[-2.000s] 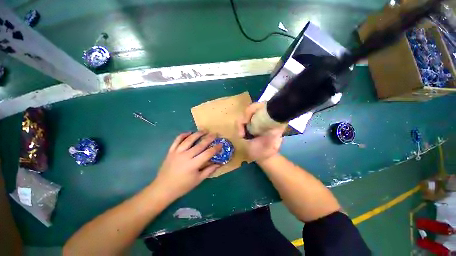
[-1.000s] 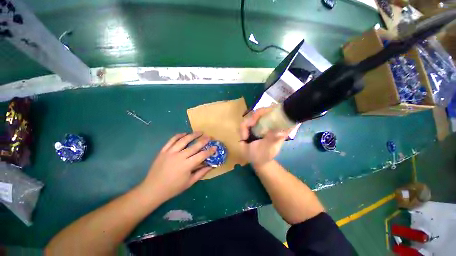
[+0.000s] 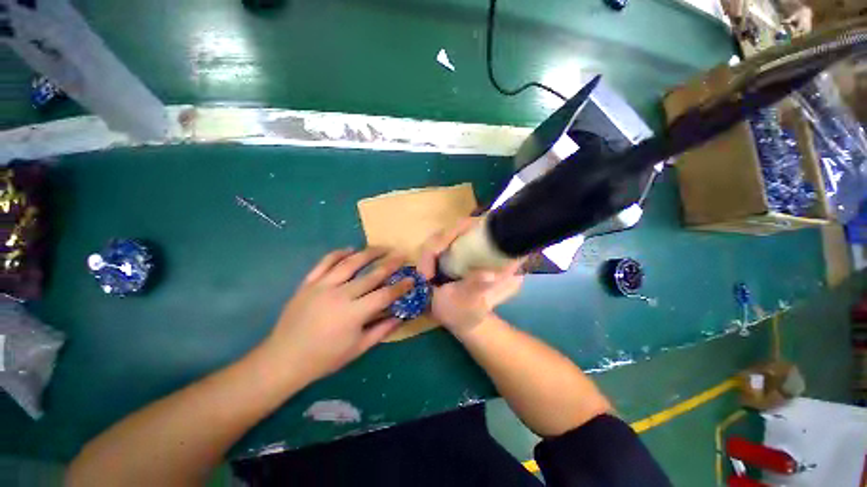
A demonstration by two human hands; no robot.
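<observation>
A round blue-and-white patterned unit [image 3: 410,294] lies on the tan cardboard piece [image 3: 409,221] on the green bench. My left hand [image 3: 344,302] holds the unit from the left, with fingers over its edge. My right hand [image 3: 472,287] grips the cream nose of the black electric screwdriver [image 3: 556,204], which slants down from the upper right. The tool's tip is close to the unit's right side; whether it touches cannot be told. The white-grey screw feeder [image 3: 608,112] stands behind the screwdriver and is partly hidden by it.
Other units lie at the left [image 3: 122,267] and right of the feeder [image 3: 625,277]. A thin metal pin [image 3: 260,211], small loose part [image 3: 742,295], parts carton [image 3: 720,181] and grey bag [image 3: 28,355] are on the bench. A pale raised edge [image 3: 333,129] borders the conveyor.
My right hand and the screwdriver have moved left and closer to the unit. My left hand stays on the unit. The view has shifted, and units on the conveyor have changed position.
</observation>
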